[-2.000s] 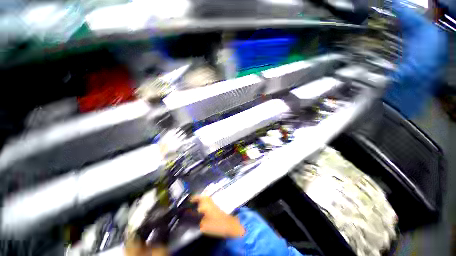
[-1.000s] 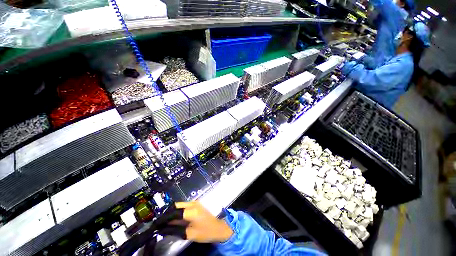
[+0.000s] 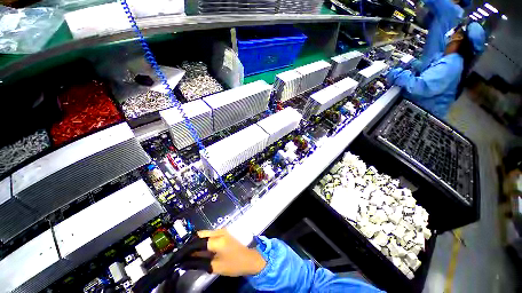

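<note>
My right hand (image 3: 220,254), in a blue sleeve with black coverings on the fingers, rests over the near edge of the board line at the bottom centre. Its fingertips reach left and down, dark against the board, so whether they hold anything cannot be told. Beside them, the circuit board (image 3: 210,212) carries white blocks (image 3: 145,248), a green-yellow choke (image 3: 162,240) and a long silver heat sink (image 3: 109,220). My left hand cannot be made out.
The white edge rail (image 3: 286,194) runs up to the right. Right of it are a black bin of white blocks (image 3: 378,212) and a black parts tray (image 3: 426,143). A blue coiled cord (image 3: 150,57) hangs over the line. Red components (image 3: 86,111) lie behind. A person (image 3: 432,80) works further along.
The blurred view from two seconds ago has steadied. A skin-coloured patch at the lower left, seen then, no longer shows. In the last second the view shifted slightly; my right hand stays put.
</note>
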